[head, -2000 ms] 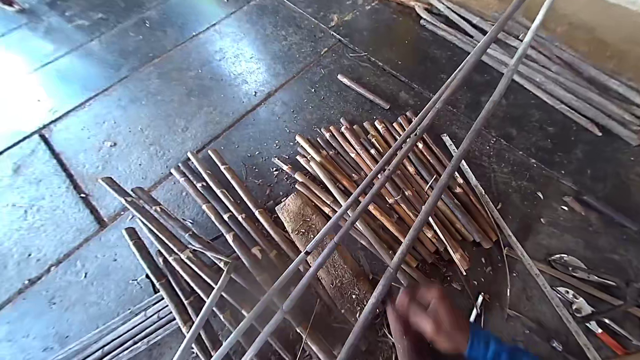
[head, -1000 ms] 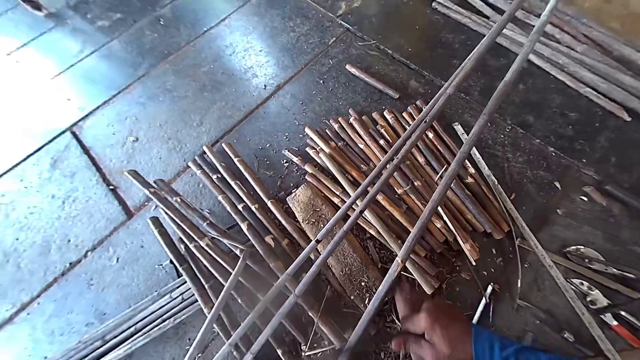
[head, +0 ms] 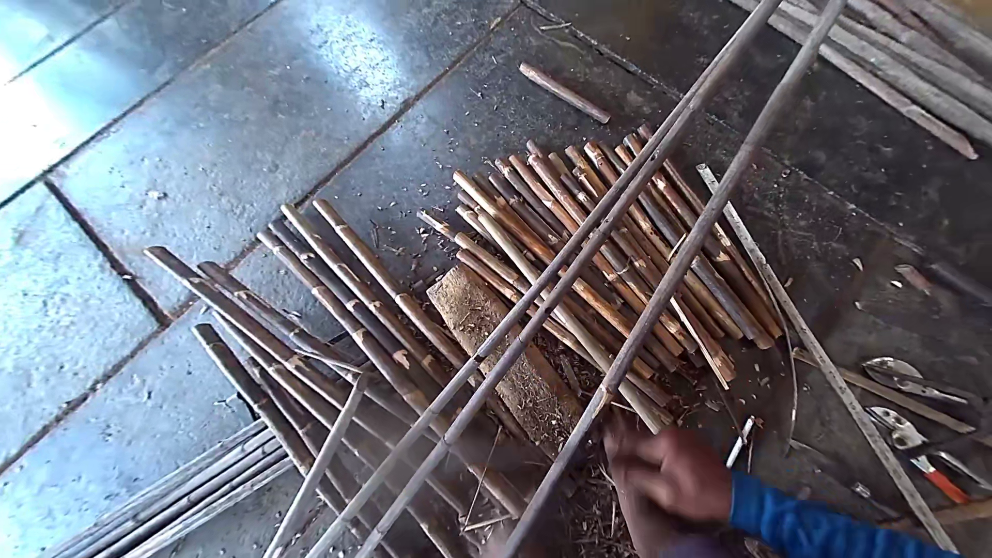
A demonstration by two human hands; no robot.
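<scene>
My right hand (head: pixel 674 473), in a blue sleeve, is at the lower middle right, beside the near end of a rough wooden board (head: pixel 504 349) with shavings on it. Its fingers are blurred, and whether they grip anything cannot be told. A blurred patch at the bottom edge may be my left hand (head: pixel 515 540); most of it is out of view. Long thin poles (head: pixel 666 287) run slantwise over the board. Right of the board lie many short brown cane sticks (head: pixel 589 232) side by side. Longer jointed canes (head: pixel 364 310) lie to its left.
A single short stick (head: pixel 564 93) lies beyond the pile. At the right are a pale flat strip (head: pixel 821 356) and metal hand tools (head: pixel 899 426), one with an orange-red handle (head: pixel 942 480). Long poles lie at the top right (head: pixel 891 70) and bottom left (head: pixel 194 496). Shavings litter the stone floor.
My right hand stays by the board's near end, with its fingers in a different pose and more blurred than a second ago. The view has shifted somewhat.
</scene>
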